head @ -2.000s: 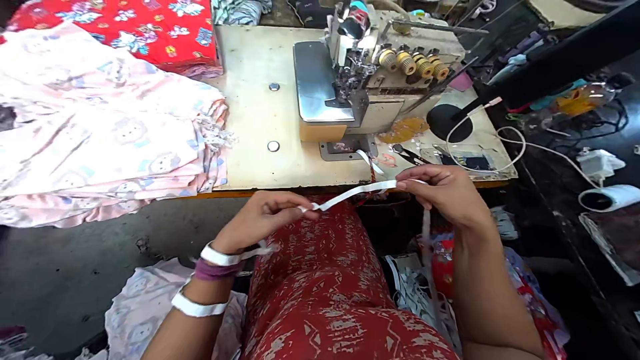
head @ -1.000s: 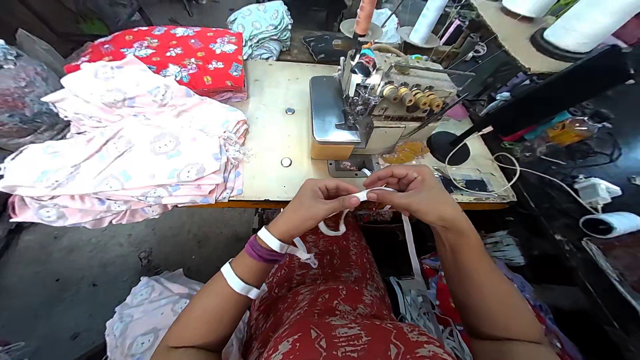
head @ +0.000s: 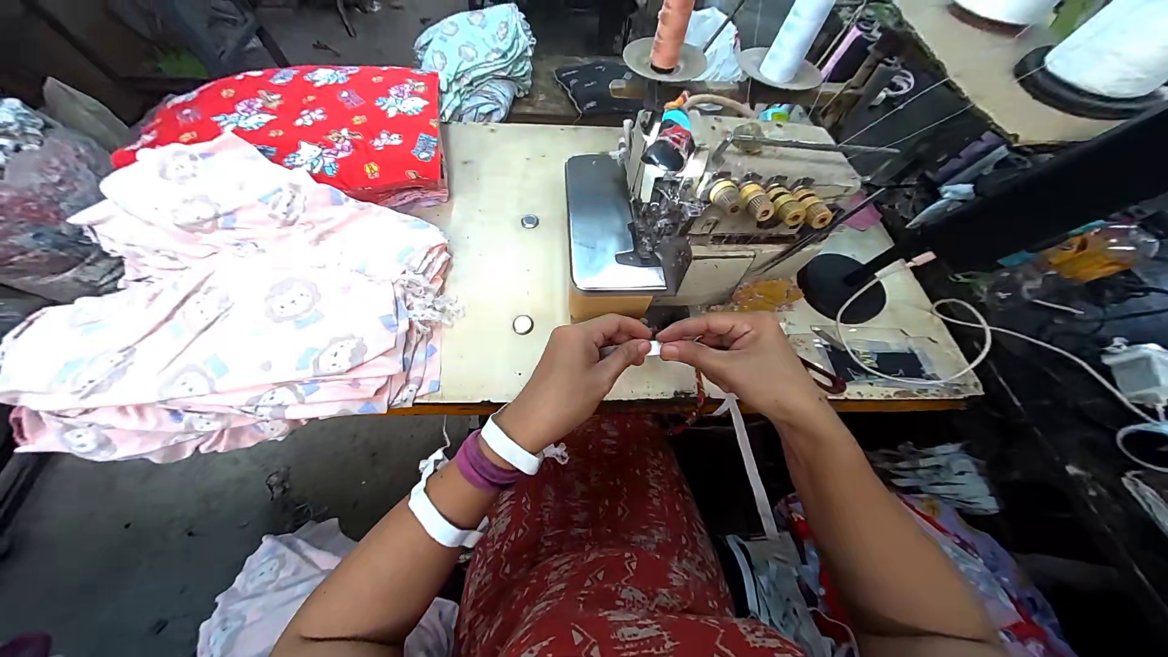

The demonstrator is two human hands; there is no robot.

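Observation:
My left hand and my right hand meet fingertip to fingertip just in front of the overlock sewing machine. Between their thumbs and forefingers they pinch a short bit of white elastic band. A length of white elastic hangs below my right hand toward my lap. Around my left wrist are white elastic loops and a purple band. The machine's metal plate lies beyond my left hand.
Pink printed fabric pieces and a folded red printed stack cover the left of the table. Thread cones stand behind the machine. A black lamp arm and a white cable are at the right.
Two seconds ago the hands were apart with elastic stretched between them; they have come together. The loose elastic that hung between and below them a second ago is now mostly out of sight. The view has shifted.

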